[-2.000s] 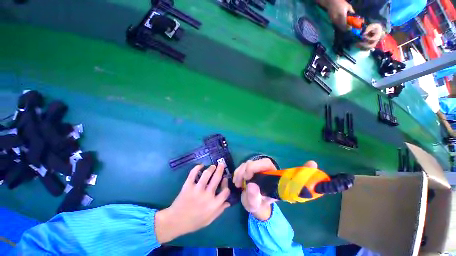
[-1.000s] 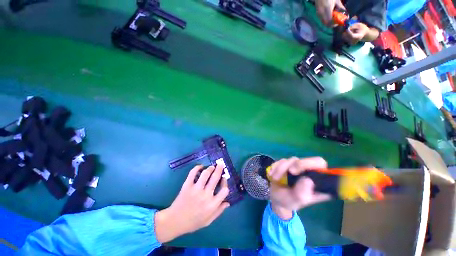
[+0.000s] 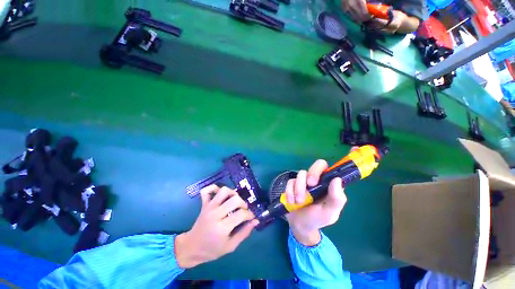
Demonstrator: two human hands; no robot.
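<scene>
A black bracket body (image 3: 246,179) lies on the teal table in front of me, with a slotted arm (image 3: 204,183) sticking out to the left and a bright metal patch (image 3: 247,191) on it. My left hand (image 3: 219,224) is on the bracket's near part, thumb and fingers by its near end, partly hiding it. My right hand (image 3: 314,198) grips a yellow-orange and black electric screwdriver (image 3: 344,172), tilted, its bit end at the bracket's near end beside my left fingertips. The screw dish (image 3: 280,185) is partly hidden behind my right hand.
A heap of black clamp pieces (image 3: 56,186) lies left. An open cardboard box (image 3: 437,223) stands right. Part-built brackets (image 3: 361,130) lie across the green belt (image 3: 186,113). Another person's hands (image 3: 389,21) hold an orange tool at the upper right, near a grey metal bar (image 3: 471,55).
My right hand swung the screwdriver away from the bracket over the dish, then back to the bracket's near end. My left fingers shifted towards that end. The belt's brackets moved left.
</scene>
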